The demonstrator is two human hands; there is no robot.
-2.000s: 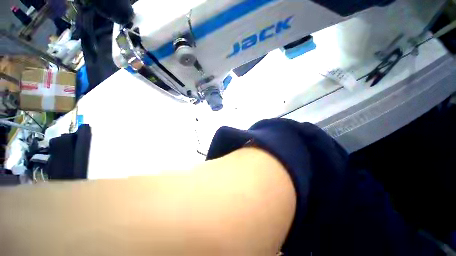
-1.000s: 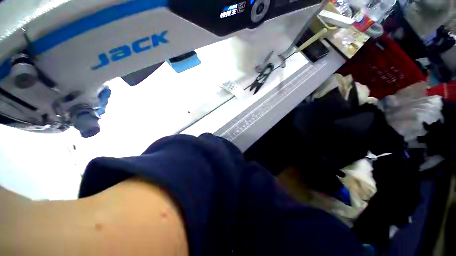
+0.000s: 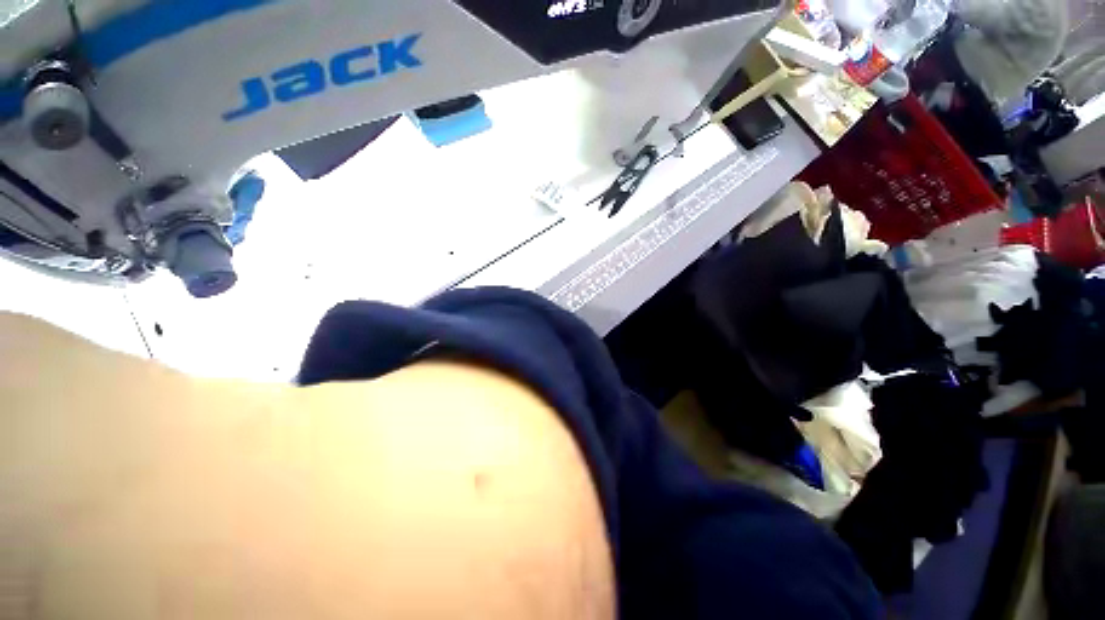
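The white sewing machine (image 3: 315, 79) with a blue stripe and "JACK" lettering fills the upper left. Its tension dial (image 3: 56, 115) and the grey part above the needle area (image 3: 200, 257) show at the left. My bare arm crosses the lower left, with a dark navy sleeve (image 3: 521, 351) around it. The arm hides the front of the table near the needle. Neither hand is in view. Dark thread snips (image 3: 628, 182) lie right of the needle, near the machine base.
The grey table edge has a ruler scale (image 3: 666, 224). A dark flat object (image 3: 754, 119) lies near its far end. A red crate (image 3: 903, 170) stands beyond. Heaped black cloth (image 3: 800, 303) and white cloth (image 3: 969, 285) lie at the right.
The view has swung right, so the boxes and dark bundle at left have gone and the red crate and cloth heap show. My arm has shifted slightly right over the last second.
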